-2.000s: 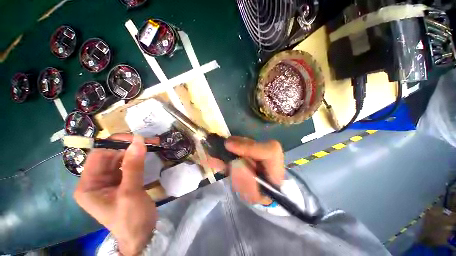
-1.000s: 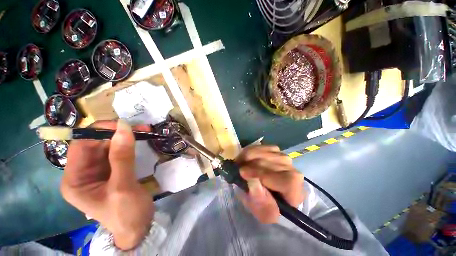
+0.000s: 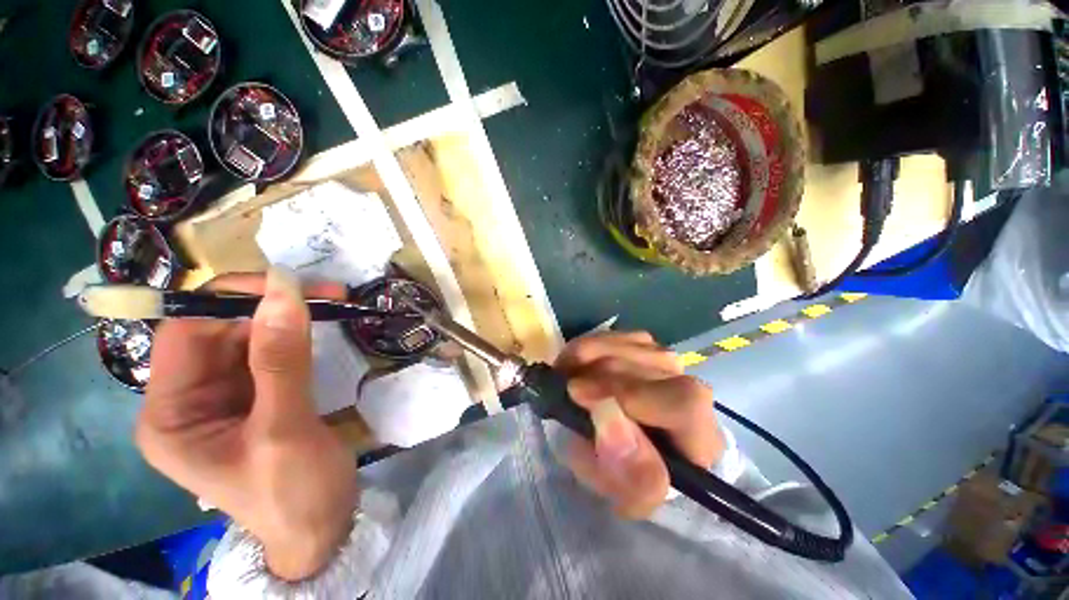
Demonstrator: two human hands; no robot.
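Note:
A round dark housing with a circuit board (image 3: 396, 316) sits on the wooden fixture (image 3: 475, 223) among whitish pads (image 3: 328, 231). My left hand (image 3: 252, 410) holds a slim black tool with a pale blunt rear end (image 3: 129, 304) like a pen, its front end over the housing. My right hand (image 3: 639, 410) holds the soldering iron (image 3: 563, 401) by its black handle, its metal barrel reaching to the housing's right side. Whether either tip touches the board is too small to tell.
Several more round housings (image 3: 256, 131) stand on the green mat at the left and top. The tip-cleaning tub (image 3: 701, 176) stands right of the fixture. The fume fan (image 3: 680, 29) and plastic-wrapped soldering station (image 3: 891, 100) are at the upper right. Grey floor lies beyond.
Over the two seconds the soldering iron's tip has come down from over the upper pad to the housing. The view has shifted, so the housings appear further up and left. Both hands keep their tools.

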